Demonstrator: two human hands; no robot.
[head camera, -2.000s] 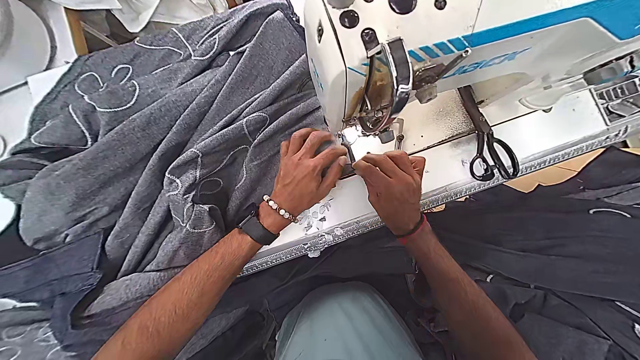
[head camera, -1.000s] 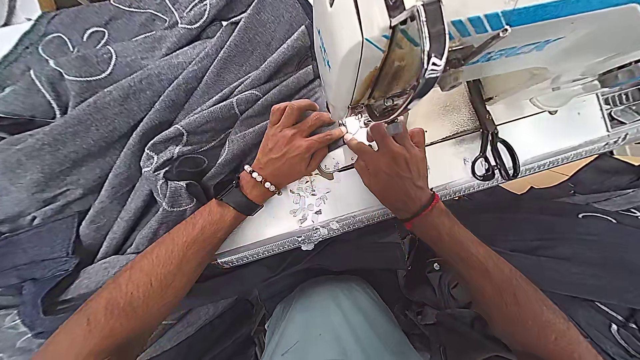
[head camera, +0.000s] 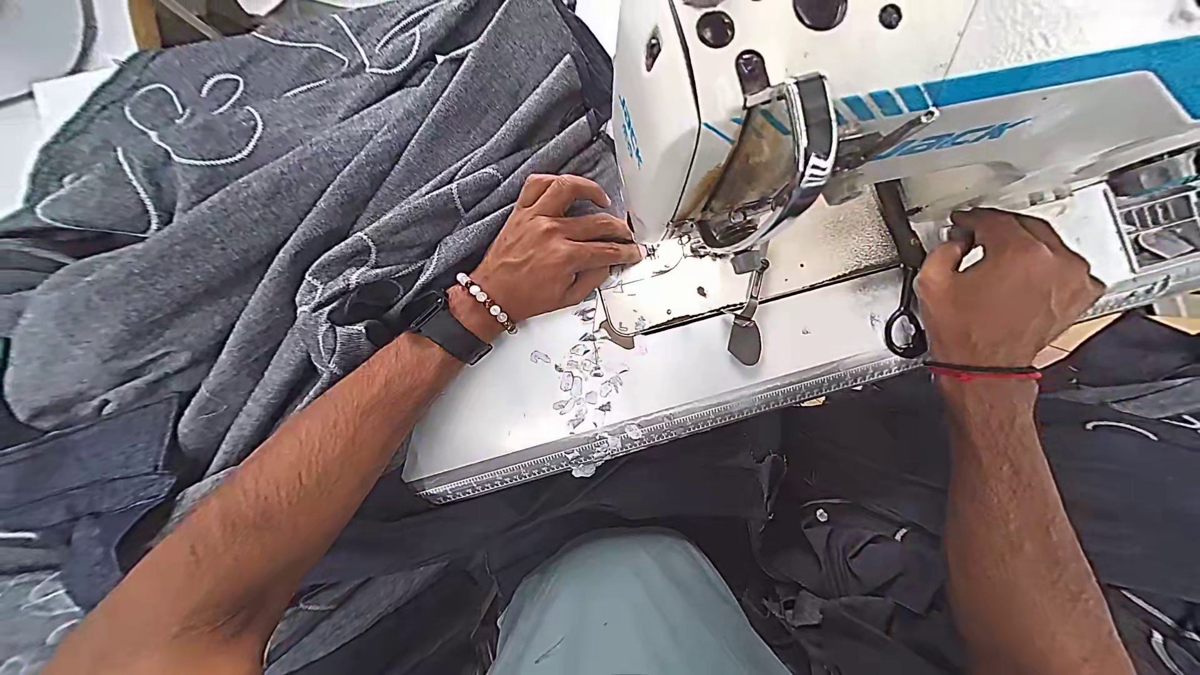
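My left hand (head camera: 558, 248) rests at the needle area of a white and blue Jack sewing machine (head camera: 937, 56), its fingertips close together beside the presser foot (head camera: 689, 246). Whether they pinch something small cannot be told. My right hand (head camera: 1008, 281) is curled, knuckles up, on the machine bed, right beside the black scissors (head camera: 905, 323); what lies under its fingers is hidden. Left of the machine, a grey knit fabric (head camera: 375, 169) with white cord outlines lies in folds, partly behind my left hand.
Small clear and pale scraps (head camera: 581, 380) are scattered near the front of the white table (head camera: 497, 412), whose edge carries a measuring tape (head camera: 675, 427). A metal lever (head camera: 745, 337) hangs near the bed. Dark fabric (head camera: 862, 553) lies below the table. A tray (head camera: 1162, 216) stands at right.
My right hand has moved from beside my left hand at the needle area rightward, past the scissors. My left hand remains near the needle.
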